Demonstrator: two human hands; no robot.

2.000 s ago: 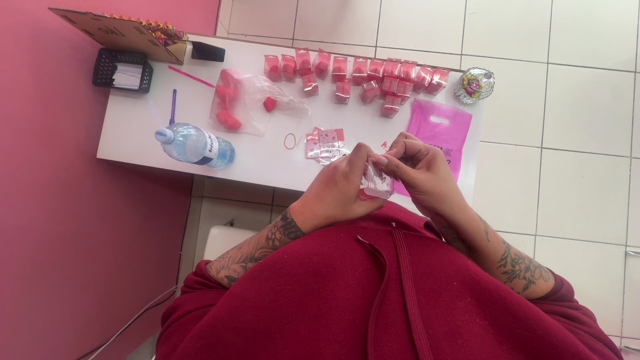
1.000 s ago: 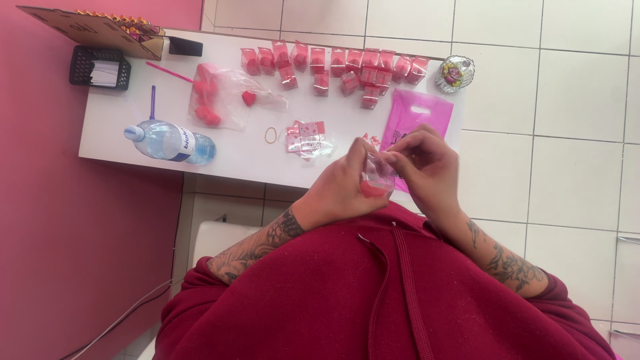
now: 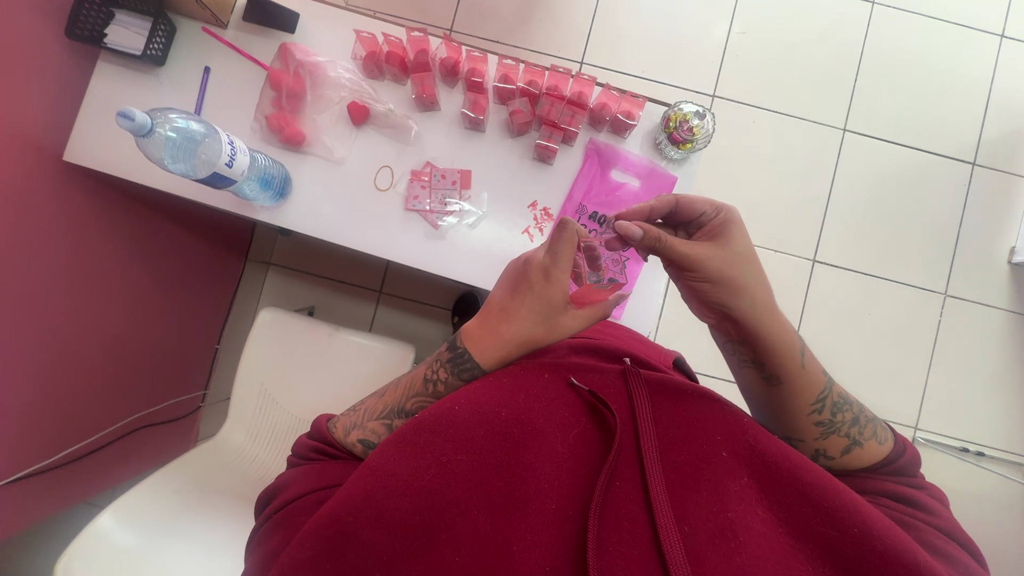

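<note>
My left hand (image 3: 544,292) holds a clear plastic box with a red base (image 3: 596,294), tilted above the table's near edge. Thumb and fingertips of my right hand (image 3: 692,240) are pinched together just right of the box; whether something small is between them cannot be told. Behind both hands lies a pink plastic bag (image 3: 616,172) with dark print. Small red pieces (image 3: 539,220) lie left of the bag. Flat patterned pink cards in clear film (image 3: 438,192) and a rubber band (image 3: 385,178) are further left. Several small clear-and-red boxes (image 3: 476,72) with red contents stand at the back.
A plastic water bottle (image 3: 208,156), a purple pen (image 3: 203,90), a clear bag of red hearts (image 3: 300,104), a loose red heart (image 3: 358,113) and a black basket (image 3: 160,36) occupy the left. A glass bowl (image 3: 686,130) stands at the right edge. A white chair (image 3: 304,376) is beside me.
The small box in my left hand has been tilted, with its red base showing more. My right hand has moved slightly away from it. The view has shifted.
</note>
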